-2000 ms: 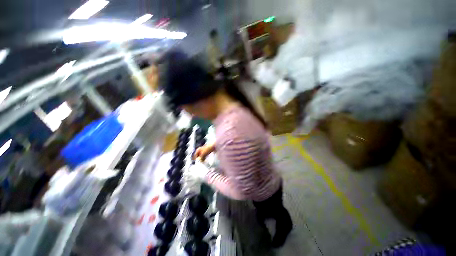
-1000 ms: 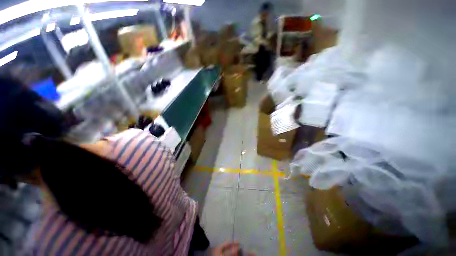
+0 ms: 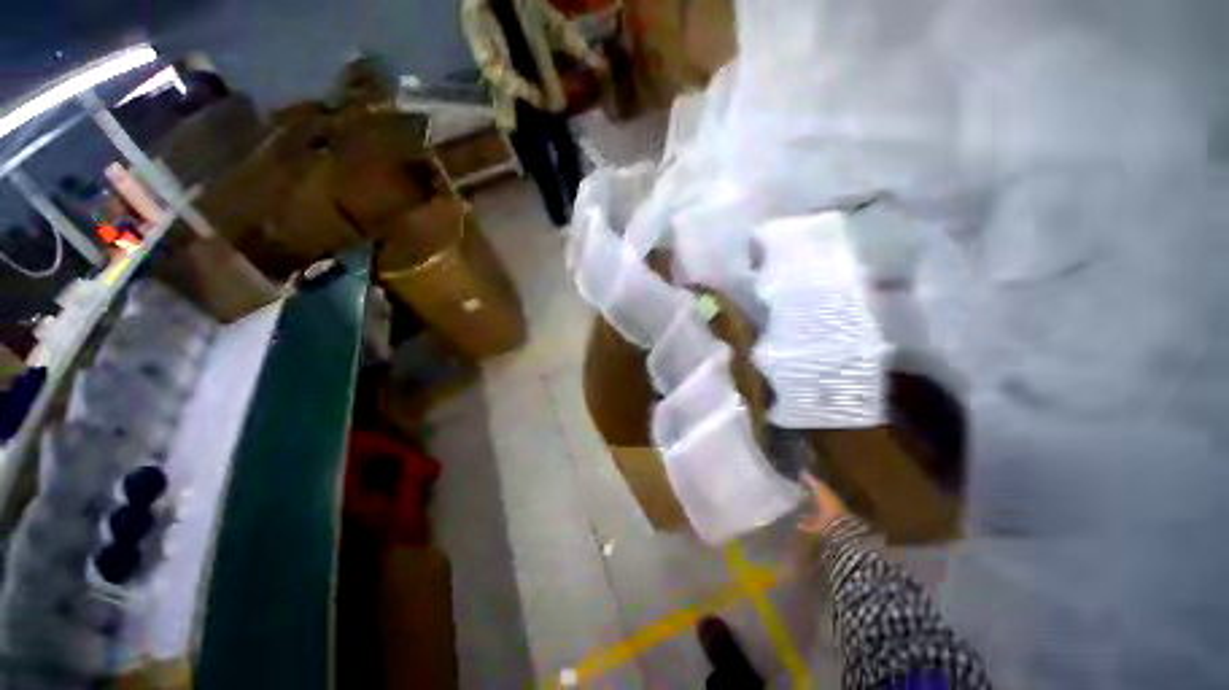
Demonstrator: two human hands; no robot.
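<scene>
A string of joined whitish air bags point(image 3: 728, 472) hangs from the pile over an open carton, its lower end near the middle of the view. My right hand point(image 3: 820, 506), bare with a black-and-white patterned sleeve, reaches up from the lower right to the lower right corner of this string. The fingers are blurred, so I cannot tell whether they grip the bag. A stack of ribbed white air-column bags point(image 3: 822, 324) lies just beyond the hand. My left hand is out of the picture.
A large pile of translucent air bags point(image 3: 1065, 270) fills the right. Brown cartons point(image 3: 465, 297) stand across the aisle. The green-topped bench point(image 3: 283, 499) is at left, with black camera balls point(image 3: 131, 526) on the white strip beside it. A person point(image 3: 526, 81) stands at the back.
The view has swung right and closer to the air bags. The person in the striped top has left the picture. My right hand has come up to the string of bags.
</scene>
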